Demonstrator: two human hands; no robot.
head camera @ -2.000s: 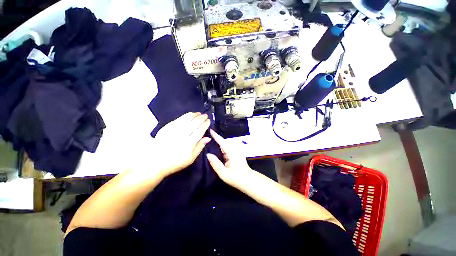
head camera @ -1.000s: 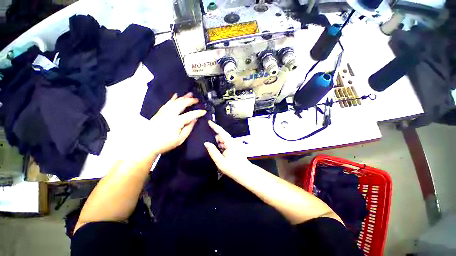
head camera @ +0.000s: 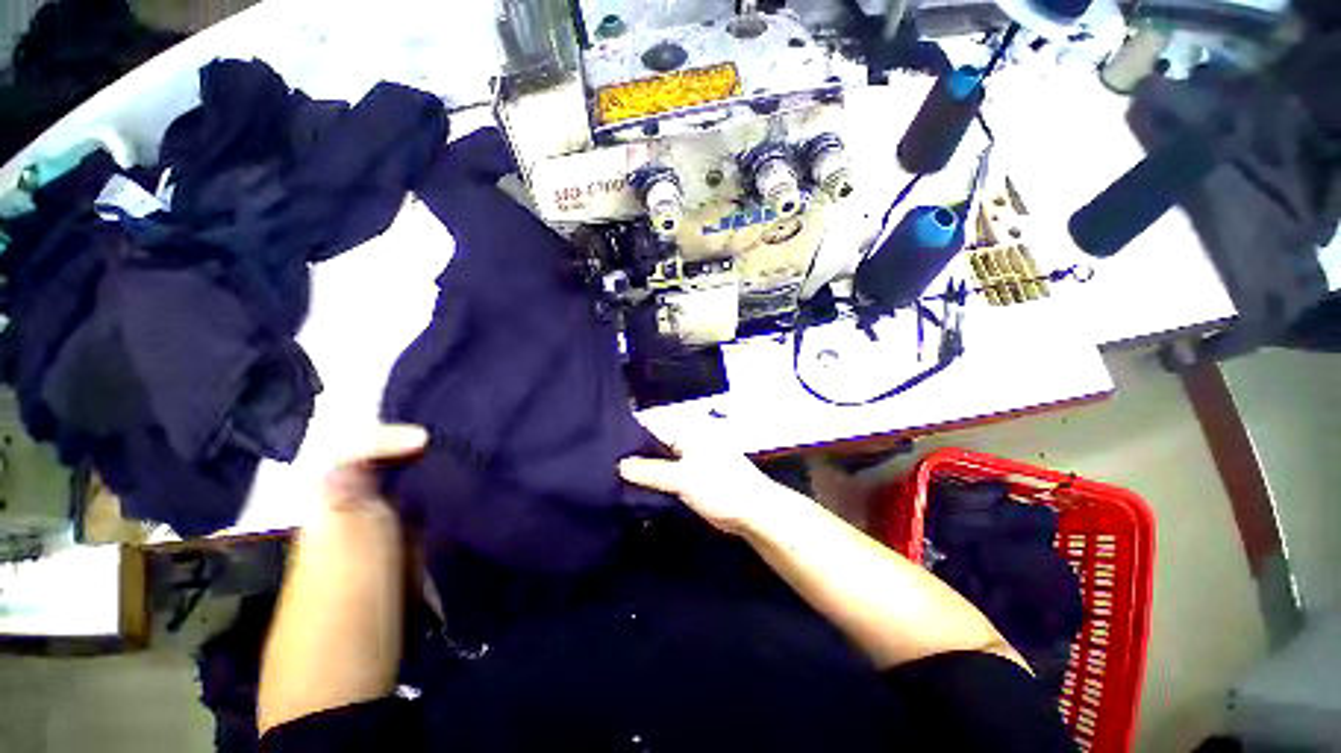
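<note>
A dark navy garment piece (head camera: 508, 346) lies spread between my hands, left of and in front of the overlock machine (head camera: 721, 191). Its far end reaches up beside the machine's left side. My left hand (head camera: 368, 468) holds its left edge, thumb on top, and is a little blurred. My right hand (head camera: 699, 478) holds its right edge near the table's front, fingers partly hidden by the cloth. The needle area (head camera: 625, 280) is just right of the cloth; contact there is hard to tell.
A crumpled navy pile (head camera: 177, 324) lies on the table at left. Dark thread cones (head camera: 909, 253), brass-coloured bars (head camera: 1009, 274) and a dark cord lie right of the machine. A red basket (head camera: 1121, 589) with dark pieces stands at lower right. Grey cloth (head camera: 1250, 191) hangs at far right.
My left hand has moved from beside the needle area down and left to the cloth's left edge. My right hand has moved slightly down and right. The cloth is now spread wider.
</note>
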